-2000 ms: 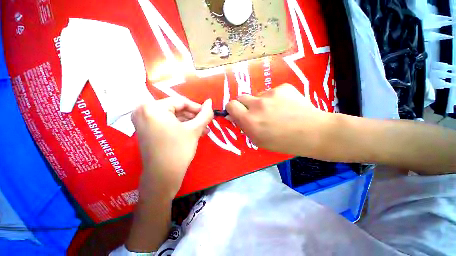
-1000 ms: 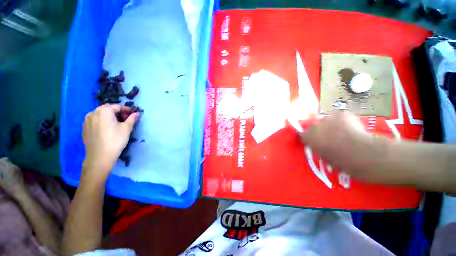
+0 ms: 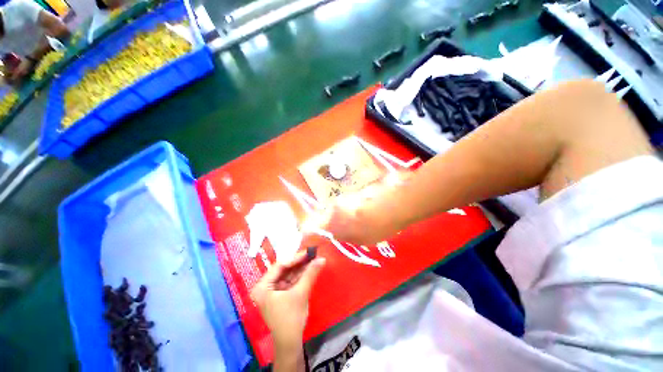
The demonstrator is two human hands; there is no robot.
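My left hand (image 3: 287, 294) is over the red box (image 3: 349, 290) with a small black moulded piece (image 3: 311, 252) pinched at its fingertips. My right hand (image 3: 352, 220) is just above it, washed out by glare; I cannot tell whether it holds anything. The hands look apart. A white round pot (image 3: 339, 171) sits on the stained cardboard pad (image 3: 349, 151) beyond my right hand. A white angular patch (image 3: 275, 224) lies on the left of the box. A pile of short dark pieces (image 3: 131, 327) lies in the blue bin (image 3: 69, 254) at left.
A black tray (image 3: 381, 115) with a white liner holds long black parts (image 3: 459, 102) behind my right forearm. Several black parts (image 3: 389, 57) lie in a row on the green table (image 3: 291, 91). A blue bin of yellow pieces (image 3: 131, 69) stands far left, near people at the top-left edge.
My left hand has moved from the dark pile in the blue bin to the red box, now holding a small black piece. The view has turned and shows more of the table.
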